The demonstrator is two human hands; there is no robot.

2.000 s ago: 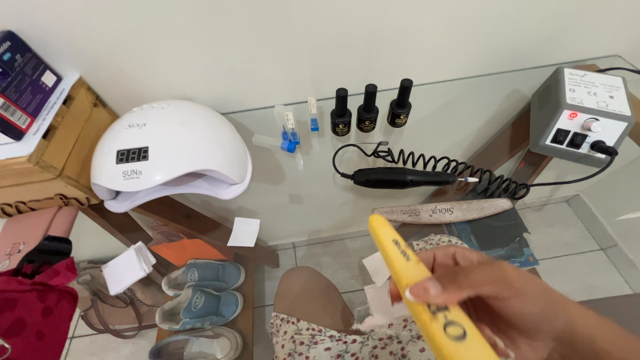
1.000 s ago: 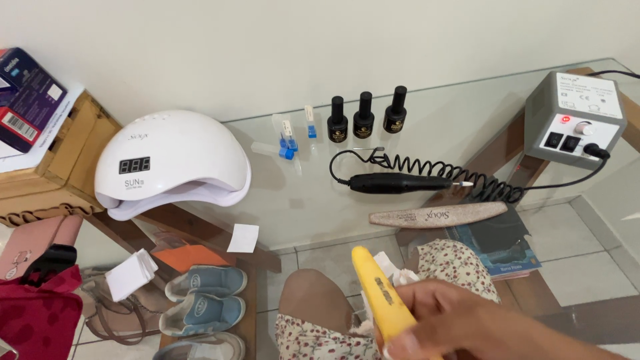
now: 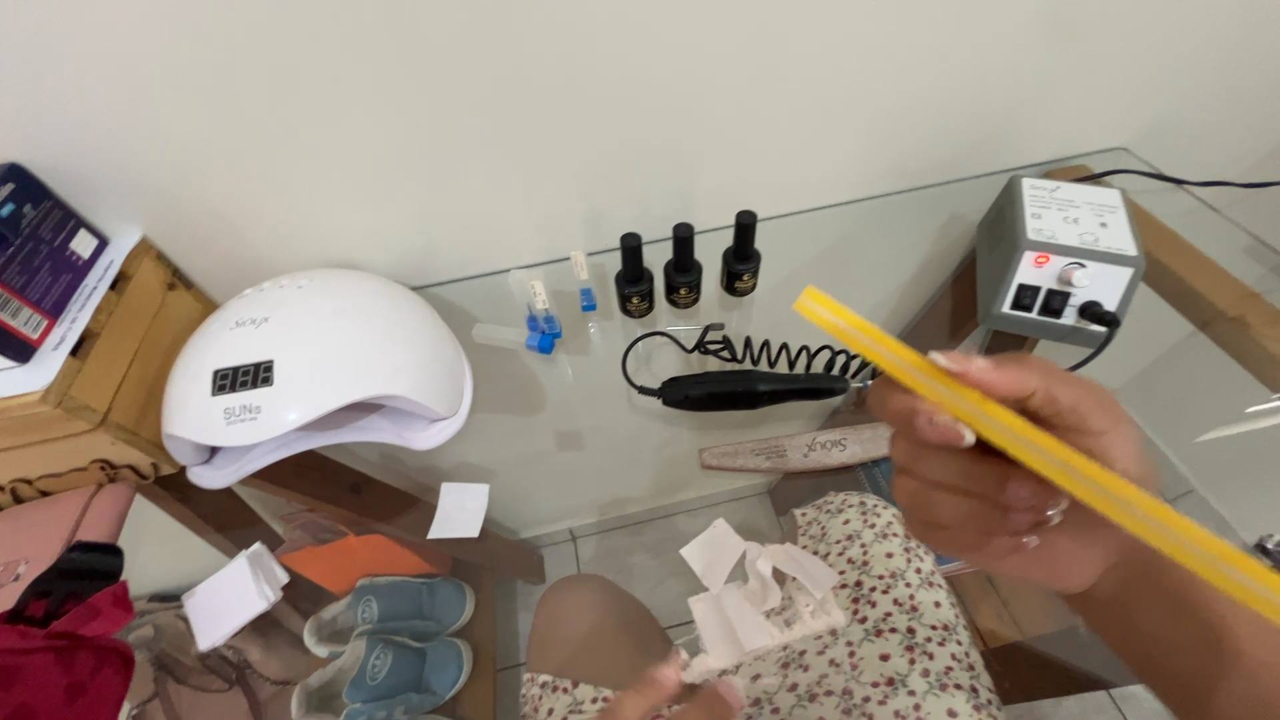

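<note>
A yellow nail file (image 3: pixel 1000 430), turned edge-on, is in my right hand (image 3: pixel 1010 460), its tip pointing up and left over the glass table. At the bottom edge, partly out of frame, my left hand (image 3: pixel 680 695) is blurred near white paper pieces (image 3: pixel 745 590) on my lap; whether it touches them I cannot tell. Behind my right hand lie a brown nail file (image 3: pixel 790 449) and a black nail drill handpiece (image 3: pixel 755 389), its coiled cord running toward the grey control box (image 3: pixel 1065 255). Three black polish bottles (image 3: pixel 683 270) stand farther back.
A white nail lamp (image 3: pixel 320 370) sits at the left of the glass table. Small blue-and-clear tubes (image 3: pixel 540 325) lie beside the bottles. A white square (image 3: pixel 460 510) lies near the table's front. Left are a wooden crate (image 3: pixel 90 400), folded white paper (image 3: pixel 235 595) and blue shoes (image 3: pixel 390 640).
The yellow file has turned from showing its broad face to its edge, and my right hand has moved up and right. My left hand now shows at the bottom edge.
</note>
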